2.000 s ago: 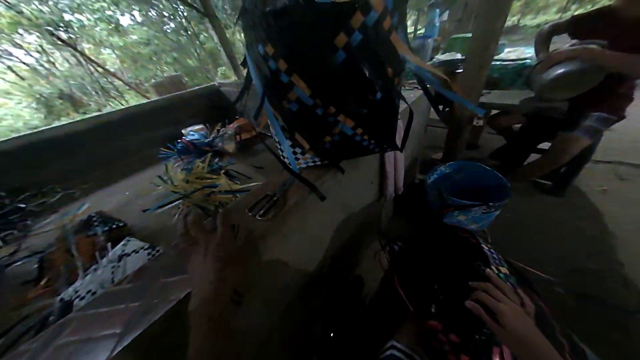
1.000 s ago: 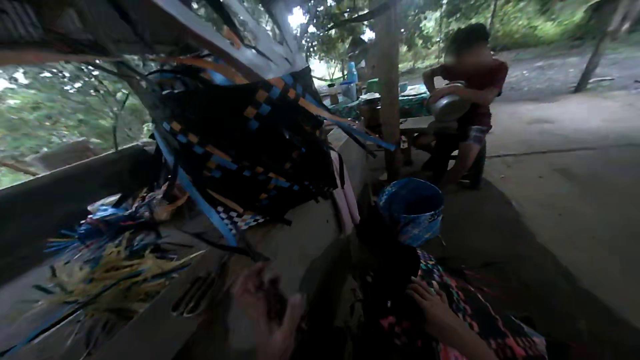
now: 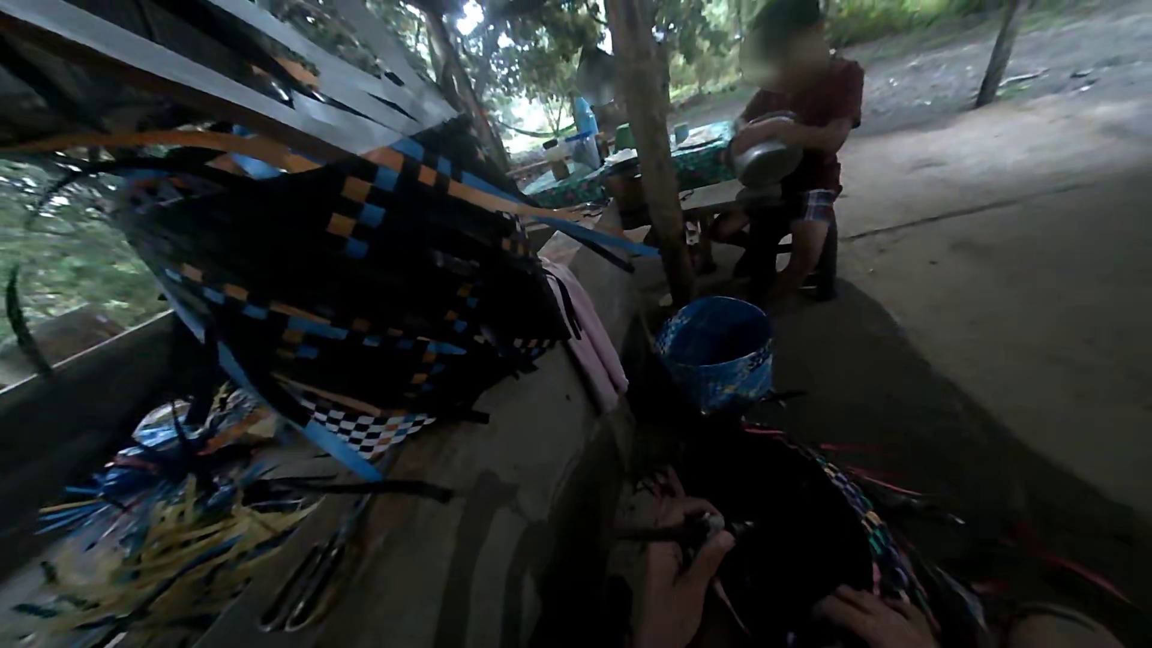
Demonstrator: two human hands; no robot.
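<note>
A dark woven basket (image 3: 783, 531) with a multicoloured rim lies low in front of me. My left hand (image 3: 679, 567) is at its near left edge, fingers bent round a small dark thing that I cannot make out. My right hand (image 3: 873, 616) rests on the basket's near right side, partly cut off by the frame's bottom. Loose pink strips stick out from the weave. A large black woven basket (image 3: 387, 279) with blue and orange squares sits tilted on the concrete ledge, its long strip ends loose. Scissors (image 3: 310, 576) lie on the ledge to the left.
Yellow and blue strips (image 3: 171, 558) are heaped at the lower left. A pink cloth (image 3: 589, 342) hangs over the ledge. A blue woven basket (image 3: 720, 355) stands on the floor near a wooden post (image 3: 652, 144). Beyond, a seated person (image 3: 801, 135) holds a metal pot (image 3: 767, 160) beside a table.
My left hand has moved from beside the loose strips to the dark basket's edge. My right hand stays at the basket. The view has swung to the right.
</note>
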